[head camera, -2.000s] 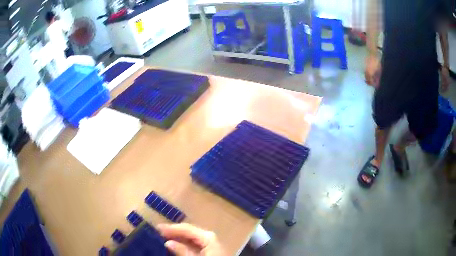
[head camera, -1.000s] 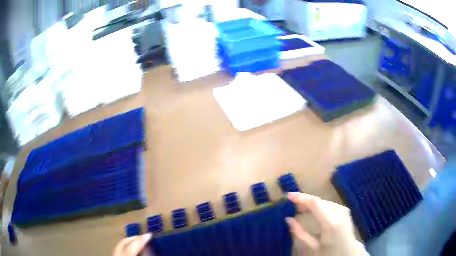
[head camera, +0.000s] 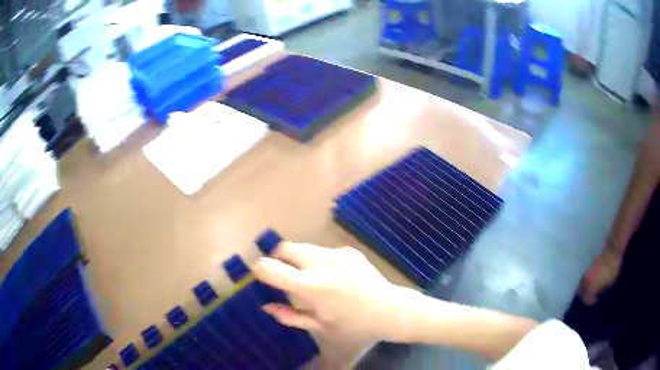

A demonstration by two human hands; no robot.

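Note:
My right hand (head camera: 318, 289) is at the far right corner of a dark blue solar cell sheet (head camera: 231, 329), fingers and thumb closed on it. The sheet has a yellow-green far edge and is cut off by the bottom edge of the picture. A row of small cell pieces (head camera: 205, 292) lies along that far edge; the last piece (head camera: 269, 241) is next to my fingertips. A stack of full cells (head camera: 420, 213) with pale lines lies to the right of my hand. My left hand is not in view.
A second cell stack (head camera: 304, 94) lies at the back beside a white foam slab (head camera: 206, 144). Blue crates (head camera: 174, 72) and a white tray (head camera: 278, 48) stand behind. Stacked cut cells (head camera: 51, 303) lie at left. A person's arm (head camera: 633, 209) shows at the right edge.
The view has swung left and back right. One second ago both hands held the sheet's far corners; now only my right hand shows, still at its corner. My left hand has left the picture.

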